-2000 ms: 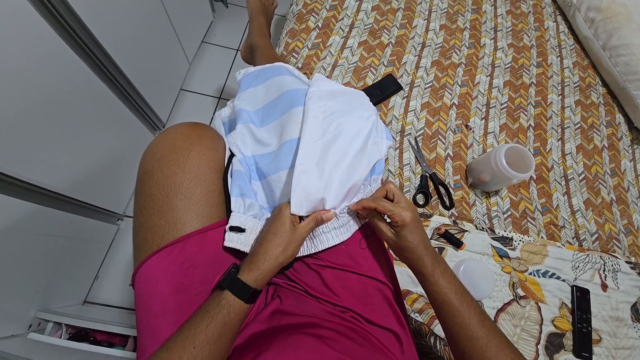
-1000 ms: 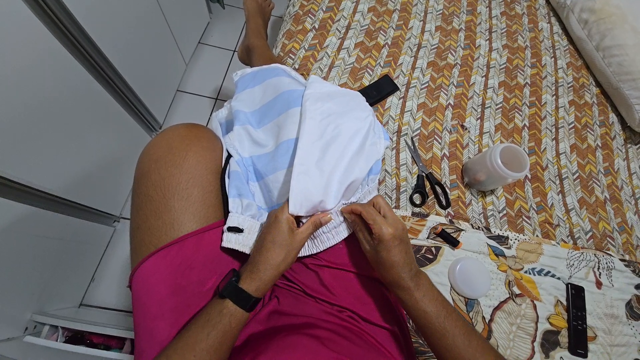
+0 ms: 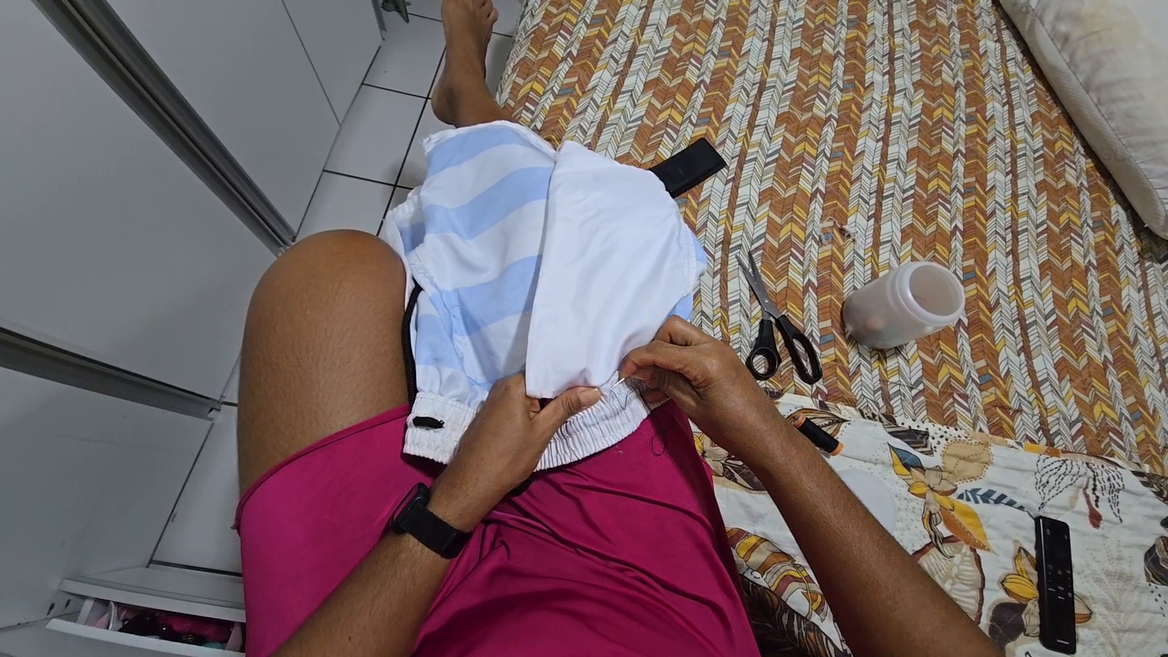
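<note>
Light blue and white striped shorts (image 3: 484, 237) lie across my lap, with a white pocket lining (image 3: 602, 265) spread over them. My left hand (image 3: 511, 420) pinches the gathered white elastic waistband (image 3: 593, 433) beside the lining's lower edge. A sewing needle (image 3: 619, 380) shows between the thumb and finger of my right hand (image 3: 689, 370), at the seam of lining and waistband. A black drawstring (image 3: 409, 347) runs down the left side of the shorts. Scissors with black handles (image 3: 780, 324) lie slightly apart-bladed on the bed, right of the shorts.
On the patterned bedspread (image 3: 985, 182) are a translucent plastic jar (image 3: 903, 306) and a black flat object (image 3: 689, 167). Nearer me are a thread spool (image 3: 815, 434), a round white lid (image 3: 867, 497) partly behind my forearm, and a remote control (image 3: 1056, 584). A pillow (image 3: 1095, 82) lies at upper right.
My right hand has shifted slightly at the waistband, and the needle now shows at its fingertips. My left hand keeps its hold on the waistband.
</note>
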